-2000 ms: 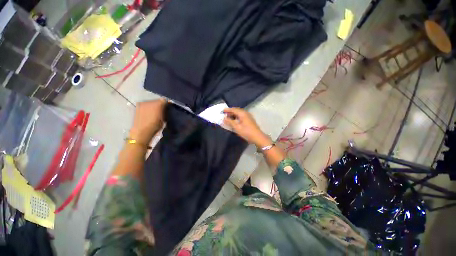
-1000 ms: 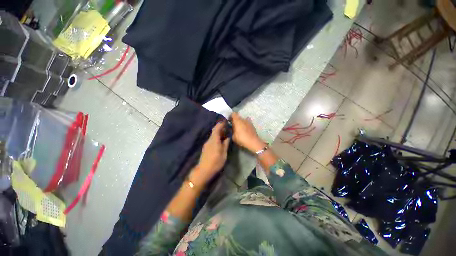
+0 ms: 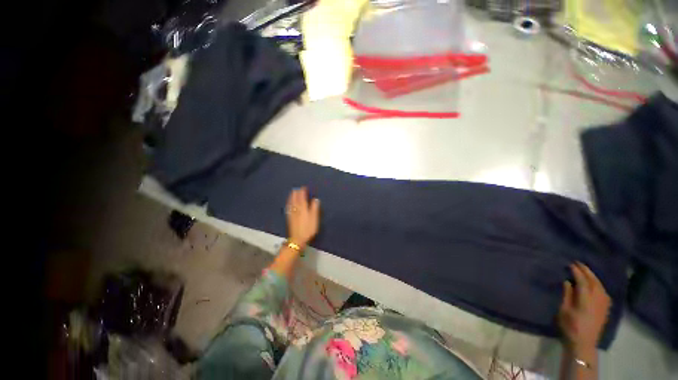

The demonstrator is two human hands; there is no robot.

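Dark navy trousers (image 3: 416,223) lie stretched lengthwise along the pale table, legs together. My left hand (image 3: 302,217) rests flat on the cloth at the left part, fingers apart. My right hand (image 3: 586,306) lies on the cloth near its right end, fingers somewhat bent. It cannot be told whether it pinches the cloth. A dark garment pile (image 3: 215,111) touches the trousers at the left. Another dark garment pile (image 3: 647,185) lies at the right edge, partly out of view.
Clear bags with red bands (image 3: 416,70) lie beyond the trousers, beside a yellow sheet (image 3: 325,52). A white ring (image 3: 527,25) and bagged yellow sheets (image 3: 606,26) are at the far side. Shiny dark packs (image 3: 137,300) are on the floor at left.
The view has swung left. The trousers now lie stretched out flat. My hands, earlier together at one end near a white piece, are now far apart on the cloth.
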